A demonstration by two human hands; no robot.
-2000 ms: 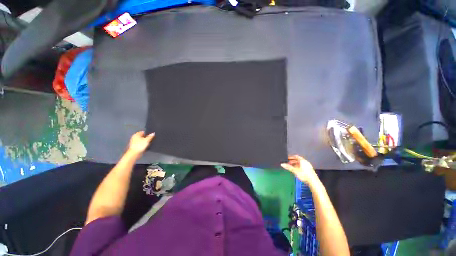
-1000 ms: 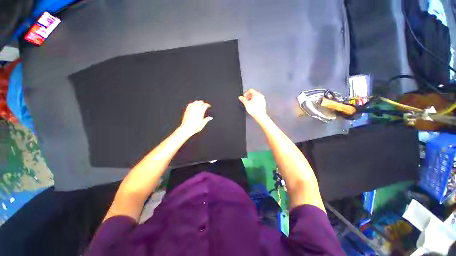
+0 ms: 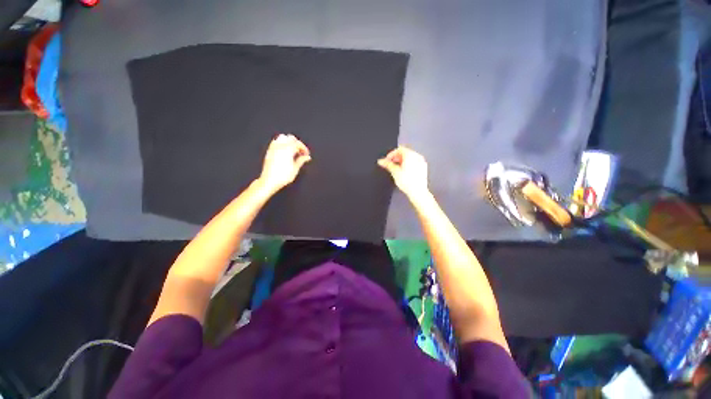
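Note:
A black skirt piece (image 3: 226,117) lies flat on the dark grey padded pressing table cover (image 3: 468,93). My left hand (image 3: 285,161) is over the middle of the skirt, thumb and fingers brought together; whether cloth is pinched between them is too small to tell. My right hand (image 3: 406,167) is at the skirt's right edge, its thumb and forefinger close together at the cloth; a grip is not clear. The steam iron (image 3: 521,195), with a silver plate and tan-orange handle, rests on the table to the right of my right hand.
A small white board with a red mark (image 3: 594,183) is beside the iron. Cord and hose run off to the right. A black stack (image 3: 561,288) lies beyond the table's near right edge, with a blue crate (image 3: 683,323) beside it. A red and blue bundle (image 3: 45,74) is at the far left.
The skirt has shifted left on the table since the first frame. My hands have moved from its near corners to its middle and right edge. The view has also shifted.

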